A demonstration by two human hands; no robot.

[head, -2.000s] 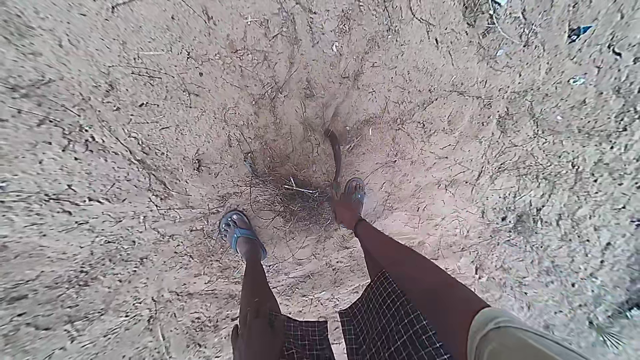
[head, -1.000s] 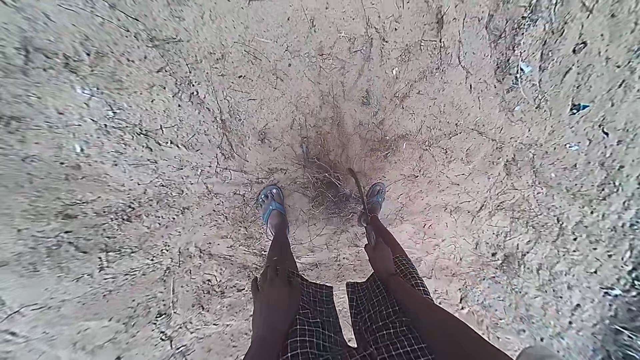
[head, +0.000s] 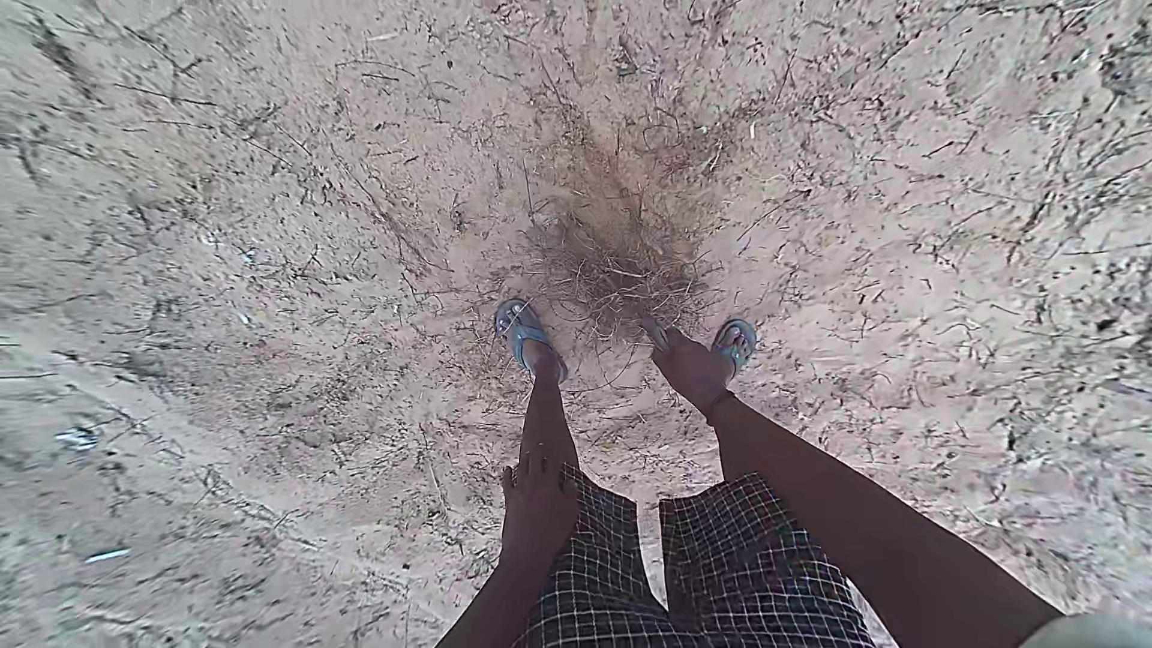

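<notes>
My right hand (head: pixel 691 367) reaches down between my feet, closed around the handle of a tool (head: pixel 655 333). Its far part runs into a heap of dry twigs and grass (head: pixel 621 274), and I cannot tell its exact kind. A dark band circles that wrist. Resting on my left leg near the knee is my left hand (head: pixel 540 504), fingers spread, with nothing seen in it. The heap lies on sandy ground just ahead of my feet.
My feet wear blue flip-flops, the left one (head: pixel 520 331) and the right one (head: pixel 736 344) on either side of the heap. Loose twigs are scattered over the sandy ground (head: pixel 378 360). Pale bits of litter (head: pixel 108 555) lie at the lower left.
My right hand was beside my right leg a second ago and now reaches down to the heap with the tool. The left hand stays on the leg.
</notes>
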